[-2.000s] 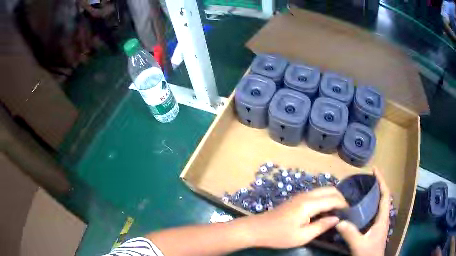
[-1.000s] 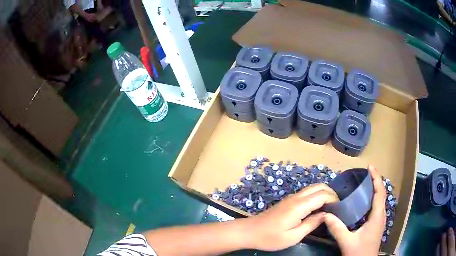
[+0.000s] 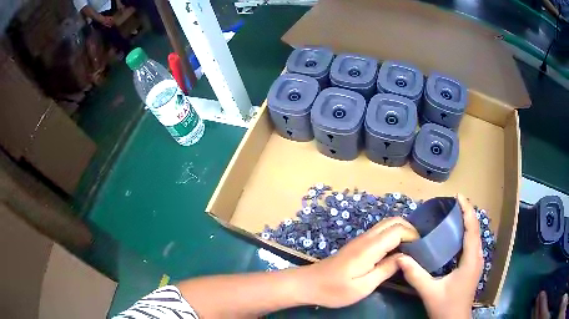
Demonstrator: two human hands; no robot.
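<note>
A dark grey housing [image 3: 438, 240] is tilted, its hollow open end facing up and left, above the near right of the tray. My right hand [image 3: 460, 274] is wrapped round its right and lower side. My left hand [image 3: 359, 261] is at its left side, with bent fingers at the rim and thumb below. Its fingertips are partly hidden, and I cannot tell whether they hold a small part. A large pile of small dark fittings with pale discs [image 3: 337, 218] lies under and beside the hands in the cardboard tray [image 3: 240, 177].
Several grey housings [image 3: 339, 113] stand in two rows, ringed end up, at the tray's back. A water bottle [image 3: 168, 103] stands left of the tray, near a white metal post [image 3: 209, 56]. More housings [image 3: 549, 219] and part of another person's hand [image 3: 546, 305] show at the right edge.
The view has shifted, so the tray, bottle and rows sit further left and higher in the picture. Both hands remain on the tilted housing, with only slight changes in finger position.
</note>
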